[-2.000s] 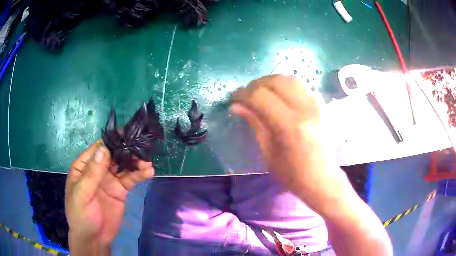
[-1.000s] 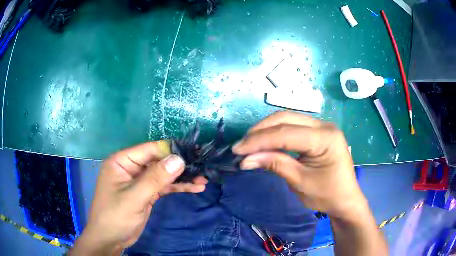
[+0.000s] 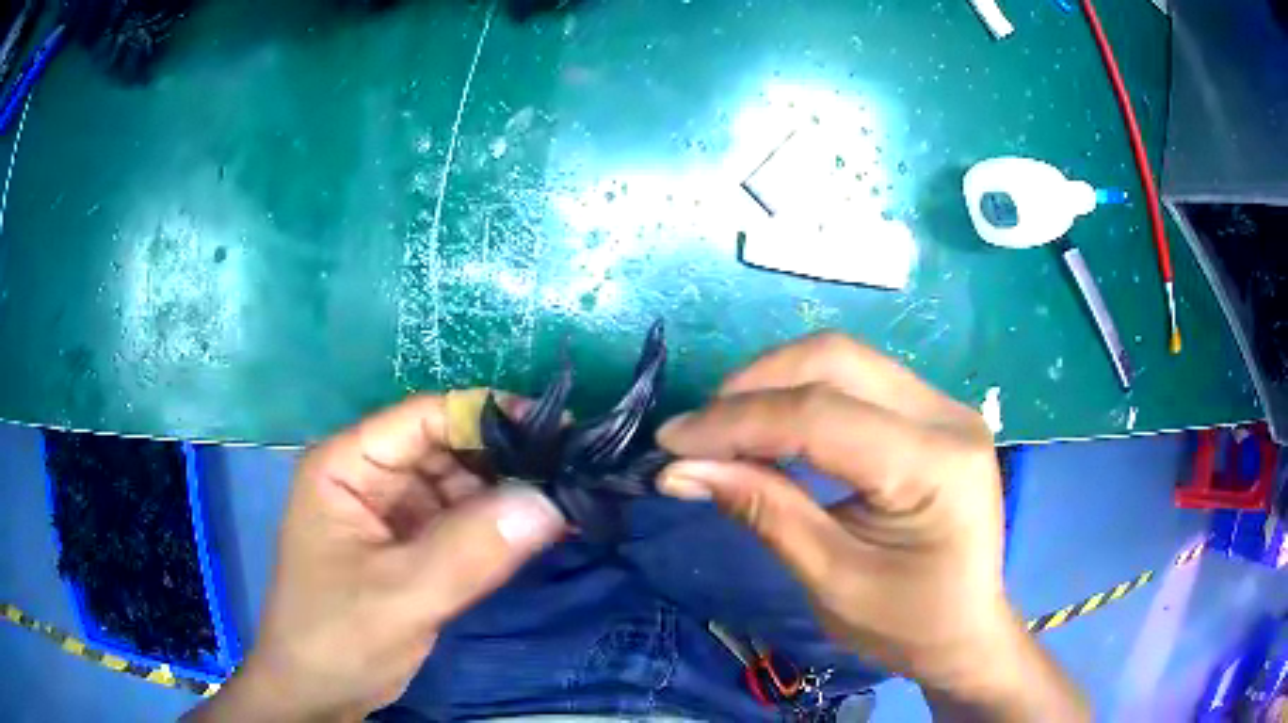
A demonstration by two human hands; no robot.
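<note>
A black, glossy, spiky hair piece (image 3: 582, 449) is held between both hands just past the table's front edge, above the lap. My left hand (image 3: 424, 523) grips its left side with thumb and fingers; a yellowish tape band is on one finger. My right hand (image 3: 848, 494) pinches the right side of the black piece with thumb and forefinger. Whether the small hair section is joined to the larger piece or only held against it, I cannot tell. The lower part is partly hidden by the fingers.
On the green table (image 3: 325, 184) are a white glue bottle (image 3: 1038, 202), a slim knife (image 3: 1099, 318), a red brush (image 3: 1130, 141), a white strip (image 3: 833, 252) and a white block (image 3: 992, 17). A black heap (image 3: 134, 36) is far left. Red-handled scissors (image 3: 770, 678) lie on the lap.
The small hair section has left the table and my right hand has come in to hold black material against the left-hand piece. Since one second ago, the hands have shifted only slightly.
</note>
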